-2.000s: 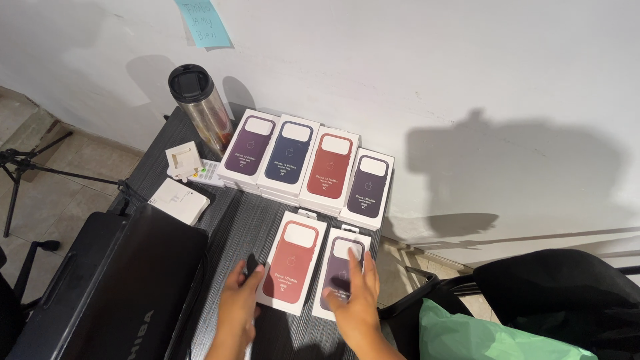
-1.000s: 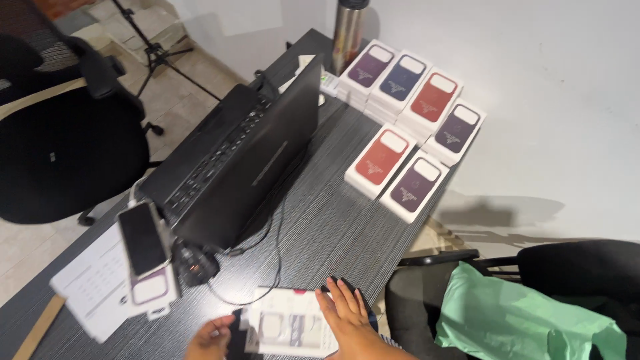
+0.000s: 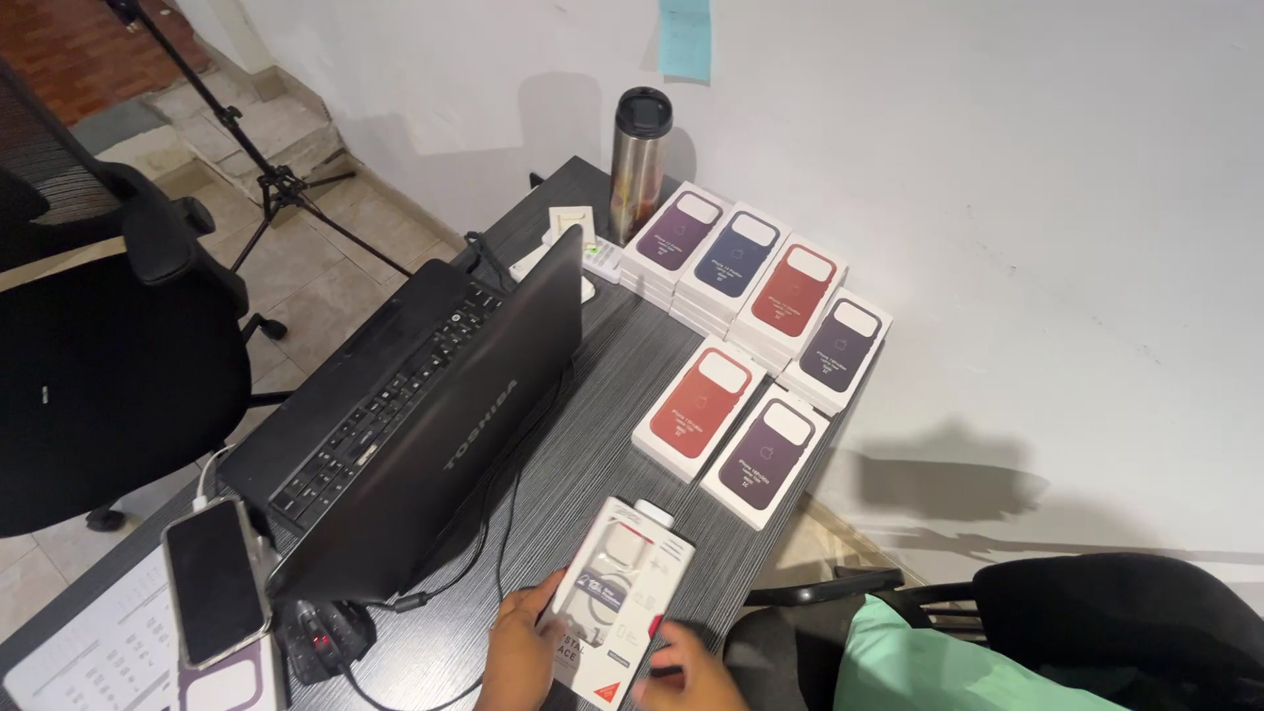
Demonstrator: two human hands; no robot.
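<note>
A white phone-case box with a clear window (image 3: 617,602) lies tilted at the near part of the dark desk. My left hand (image 3: 523,637) grips its left edge. At its lower right side is my right hand (image 3: 686,667), fingers curled and close to the edge; whether they touch it is unclear. Beyond it lie a box with a red phone case pictured (image 3: 696,407) and one with a dark purple case (image 3: 765,456). Behind these stand stacked case boxes: purple (image 3: 678,232), blue (image 3: 736,257), red (image 3: 792,293) and dark purple (image 3: 839,346).
An open Toshiba laptop (image 3: 464,434) stands left of the hands, with cables beside it. A mouse (image 3: 321,637), a smartphone (image 3: 215,583) on a case box and printed paper (image 3: 94,632) are lower left. A steel tumbler (image 3: 639,168) stands by the wall. Chairs flank the desk.
My hands have left the red and dark purple boxes that they were at two seconds ago. The windowed box, flat between my hands one second ago, is now turned more upright in view.
</note>
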